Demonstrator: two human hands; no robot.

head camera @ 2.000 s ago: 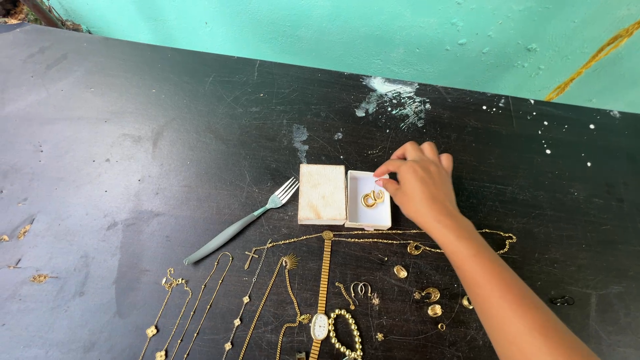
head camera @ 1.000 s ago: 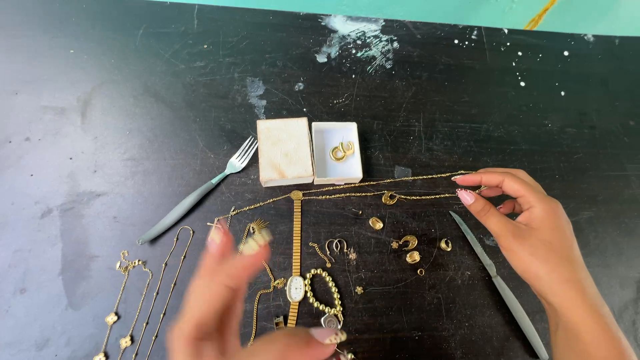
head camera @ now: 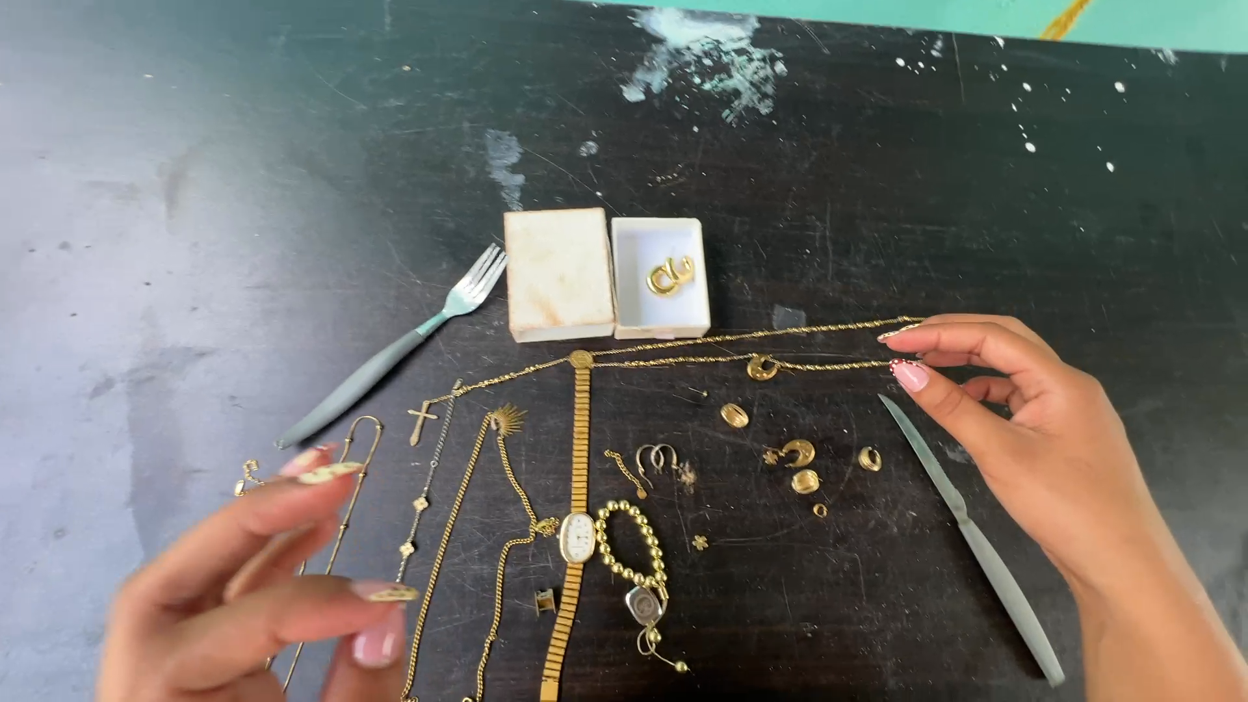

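My right hand (head camera: pixel 1033 419) is at the right, its thumb and fingertips around the right end of a long gold-coloured rope chain (head camera: pixel 829 331). That chain runs left past a gold-coloured medallion to a small cross pendant (head camera: pixel 422 421). My left hand (head camera: pixel 263 585) hovers at the lower left over several thin necklaces, fingers apart, nothing seen in it. Between the hands lie a gold-coloured wristwatch (head camera: pixel 577 538), a beaded bracelet (head camera: pixel 634 546), a necklace with a sunburst pendant (head camera: pixel 507 420) and several small earrings. Above the chain, an opened small white box (head camera: pixel 704 283) holds gold-coloured hoop earrings (head camera: pixel 670 277).
The box's stained lid (head camera: pixel 558 271) lies against its left side. A fork with a grey-green handle (head camera: pixel 390 356) rests left of the lid. A table knife (head camera: pixel 985 565) lies just left of my right wrist, on the dark, paint-marked table (head camera: pixel 292 146).
My right hand has moved from the open box to the right end of the rope chain. My left hand has come into view at the lower left. The view has shifted.
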